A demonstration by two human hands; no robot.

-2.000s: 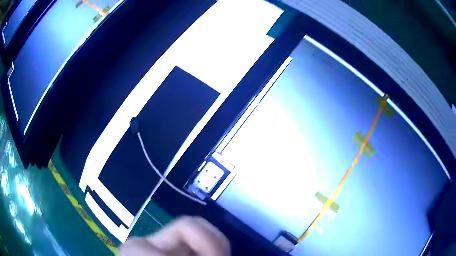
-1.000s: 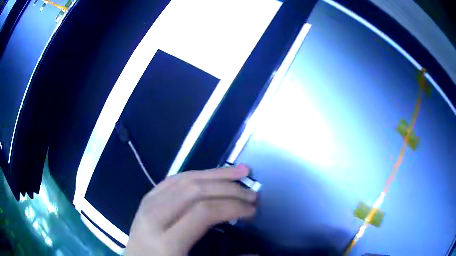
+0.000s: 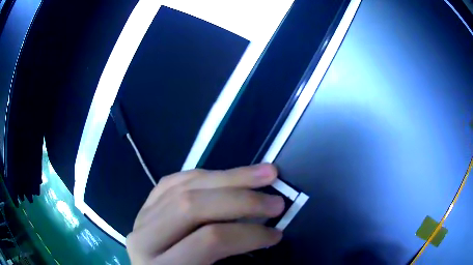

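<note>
The silver-grey panel (image 3: 373,114) fills the right side, with a white strip (image 3: 311,96) along its left edge. White corner pieces (image 3: 293,209) form an L at its lower left corner. My left hand (image 3: 212,209) comes in from the bottom, back up, three fingertips over this corner. The top fingertip touches the lower end of the strip. My thumb and whatever lies under the fingers are hidden. My right hand is out of the picture. An orange lead (image 3: 459,194) under a yellow-amber tape square (image 3: 431,231) crosses the panel at the lower right.
A large white frame (image 3: 106,98) around a black area (image 3: 176,88) lies left of the panel. A thin pale cable (image 3: 139,152) with a dark end (image 3: 119,120) lies over it. Another panel's edge (image 3: 18,57) and dark stacked trays (image 3: 26,150) stand far left. Green floor (image 3: 72,215) shows at lower left.
The view has moved closer to the corner. My left hand has come up from the bottom edge onto the panel corner and now sits slightly further right.
</note>
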